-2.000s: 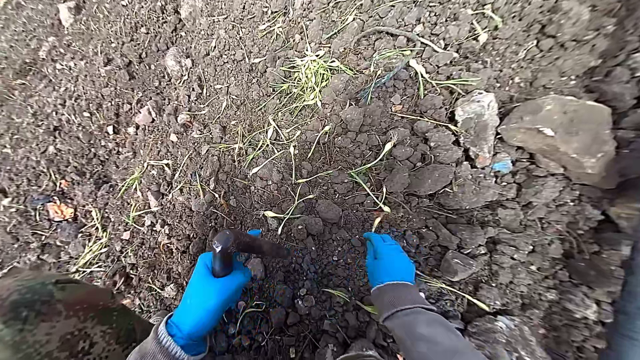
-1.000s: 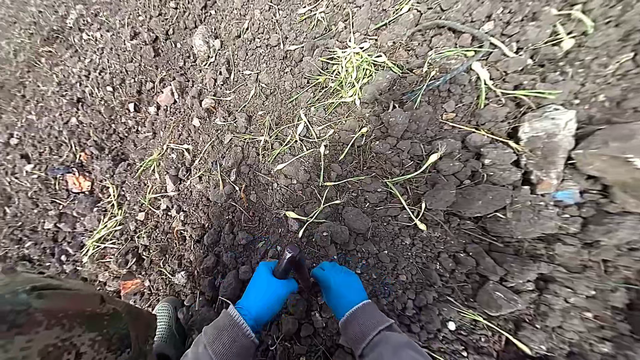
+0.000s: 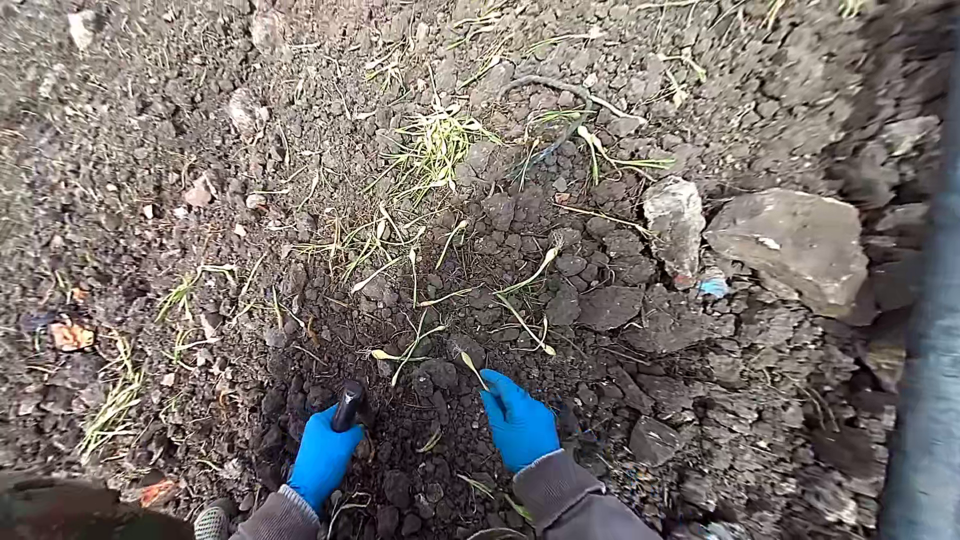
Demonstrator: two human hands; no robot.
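Wearing a blue glove, my left hand [image 3: 325, 455] grips the dark handle of a hand tool [image 3: 349, 406]; the tool's far end is hard to make out against the soil. My right hand [image 3: 519, 421], also gloved in blue, pinches a small plant with a pale bulb [image 3: 472, 365] between thumb and fingers, its bulb end pointing up and left. Just above the hands, several similar bulbed seedlings [image 3: 409, 352] lie loose on the clods. A heap of thin green and pale seedlings [image 3: 436, 148] lies farther up.
Cloddy brown soil surrounds everything. A large flat rock [image 3: 791, 241] and an upright pale stone [image 3: 673, 225] lie at the right, near a blue scrap [image 3: 713, 284]. A grey pole-like thing [image 3: 919, 322] runs along the right edge. A shoe [image 3: 214, 521] shows at the bottom left.
One second ago my hands were close together at the tool; now they are apart, the right one farther right with a bulbed seedling showing in its fingers. The left hand still grips the tool.
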